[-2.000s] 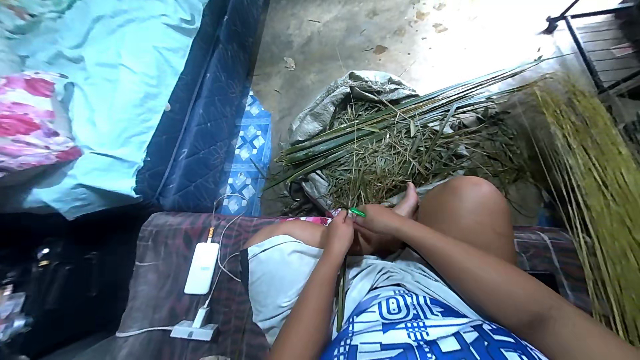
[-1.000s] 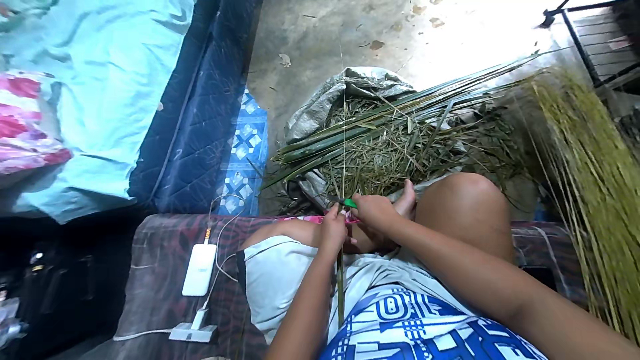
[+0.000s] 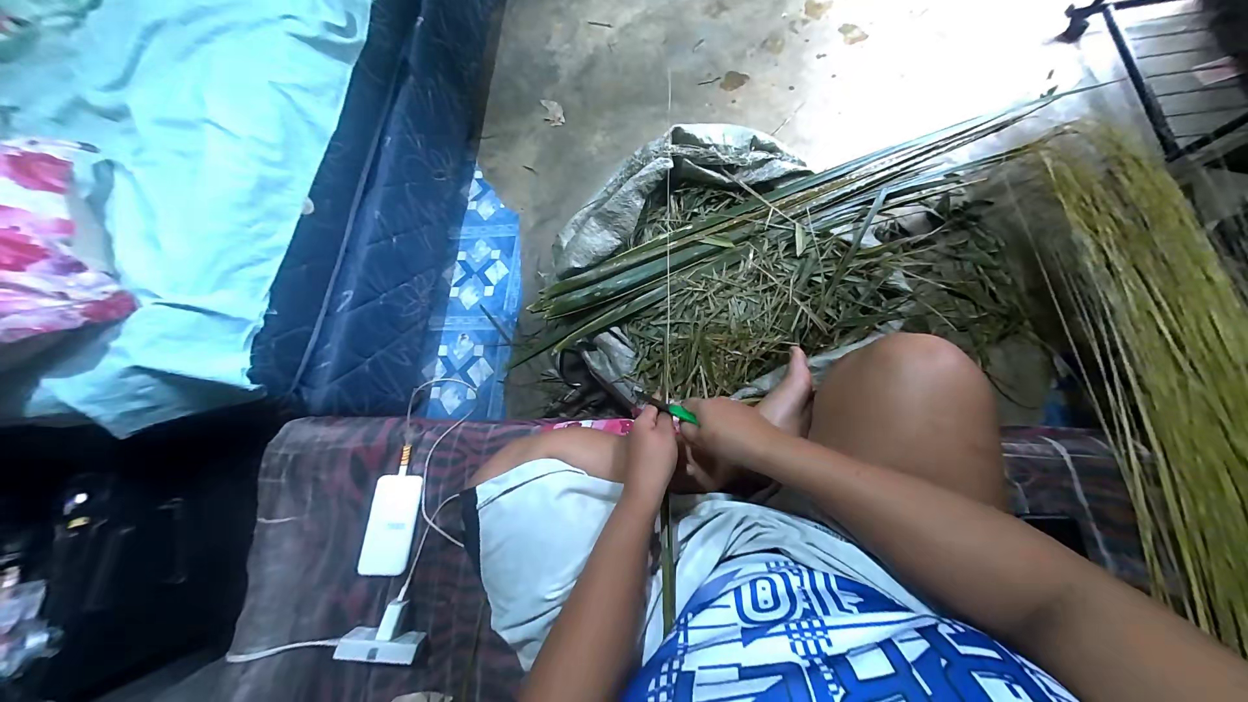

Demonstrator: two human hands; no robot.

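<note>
My right hand (image 3: 723, 429) is closed round the green handle of a knife (image 3: 682, 414), whose dark blade points up and left. Against it, my left hand (image 3: 651, 444) pinches a long, narrow palm leaf strip (image 3: 668, 565). The strip runs down over my lap, and a thin pale rib or fibre rises from the hands. Beyond my feet, long green palm leaves (image 3: 643, 278) lie across a heap of leaf scraps (image 3: 751, 312) on a woven plastic sack (image 3: 624, 200). My fingertips partly hide the blade's contact with the strip.
A white power bank (image 3: 390, 526) and a white power strip (image 3: 380, 645) with cables lie on the patterned seat at left. A blue mattress (image 3: 375, 195) with a turquoise sheet stands at upper left. Thin yellow-green strands (image 3: 1160, 341) hang at right, below a dark metal frame (image 3: 1136, 83).
The knife blade, hard to make out earlier, now shows pointing up and left from the hands. Both hands stay close together in front of my lap.
</note>
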